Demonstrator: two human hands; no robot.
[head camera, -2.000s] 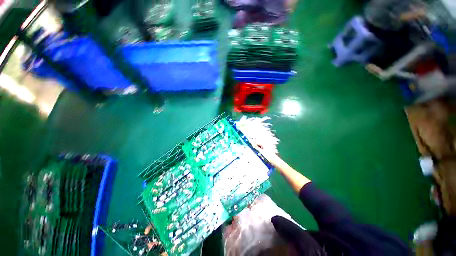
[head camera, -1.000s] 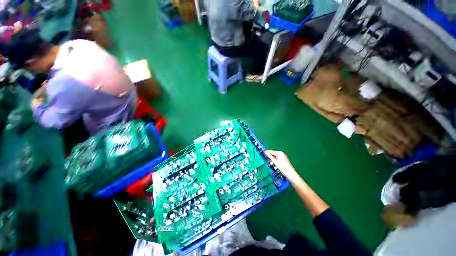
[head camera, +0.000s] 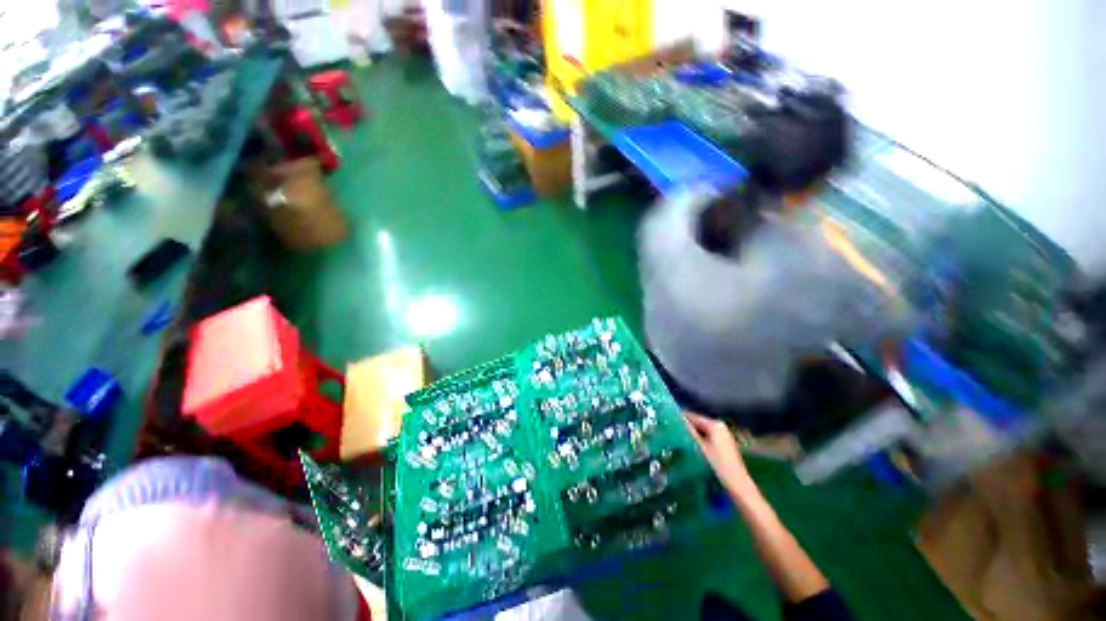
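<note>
A board stack (head camera: 534, 461) of green circuit boards with silver and dark parts is held in front of me, with a blue tote's edge (head camera: 606, 568) showing below it. My right hand (head camera: 713, 439) grips the right side of the load; its fingers are partly hidden behind the edge. A separate circuit board (head camera: 346, 516) stands tilted at the left of the stack. My left hand is not visible.
A seated person in grey (head camera: 740, 303) is close on the right beside a long bench. Another person's back (head camera: 194, 546) is at the lower left. Red stools (head camera: 249, 364) and a cardboard box (head camera: 378, 394) stand ahead left. A long bench (head camera: 109, 291) runs along the left.
The view has turned and moved into an aisle between benches. The stack stays in front of me, my right hand still at its right side. The grey-clad person is now much closer.
</note>
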